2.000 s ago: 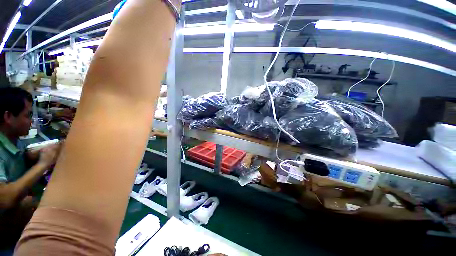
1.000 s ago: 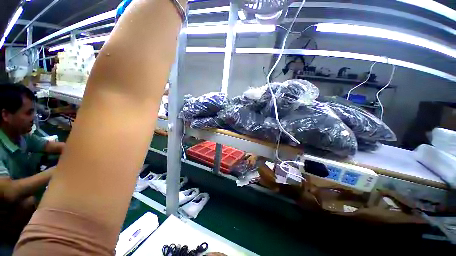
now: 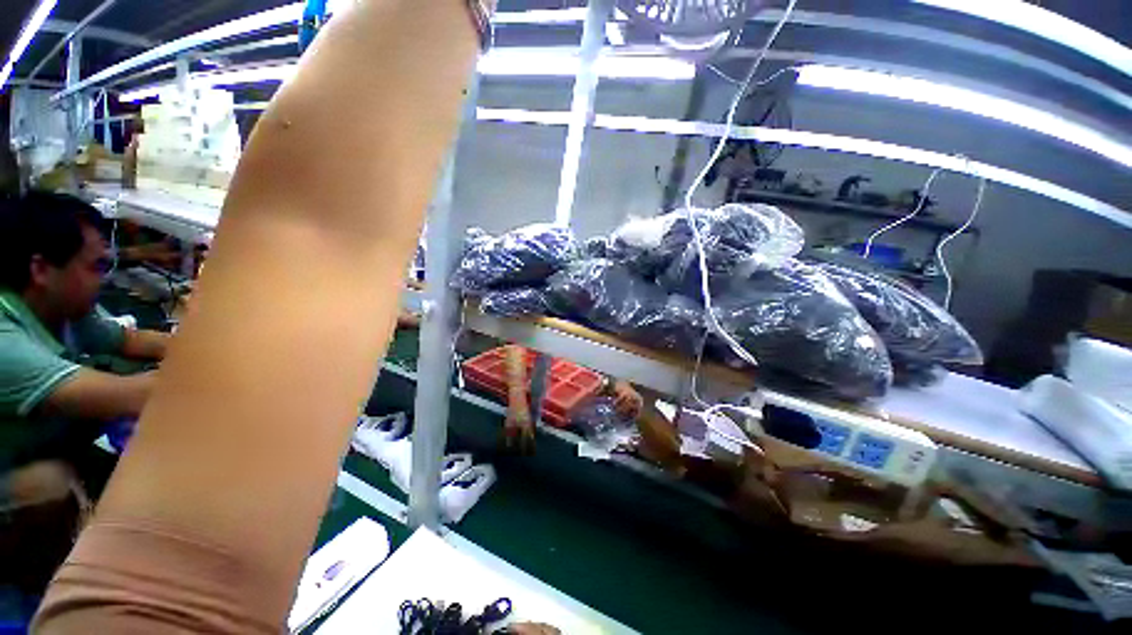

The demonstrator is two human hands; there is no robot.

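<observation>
A bare forearm, apparently my left, rises steeply from a sleeve at the lower left to a wrist at the top edge; its hand is cut off above the picture. A small pile of coiled black cables (image 3: 453, 617) lies on the white mat (image 3: 428, 571) at the bottom edge. A sliver of skin, apparently my right hand (image 3: 535, 629), shows just right of the cables; its fingers cannot be made out. White wrapped products (image 3: 464, 491) lie in a row on the green conveyor belt (image 3: 571, 527), partly behind the metal post.
A white stack (image 3: 338, 573) lies left of the mat. A metal post (image 3: 435, 372) stands behind it. The shelf holds large plastic bags of dark cables (image 3: 795, 323). Below are a red divided tray (image 3: 559, 387), torn brown cartons (image 3: 832, 490) and another person's hand (image 3: 519, 428). A person (image 3: 62, 335) sits at left.
Another person's hand and forearm now reach down over the belt by the red tray. The white products have shifted left along the belt. My raised arm has stayed up.
</observation>
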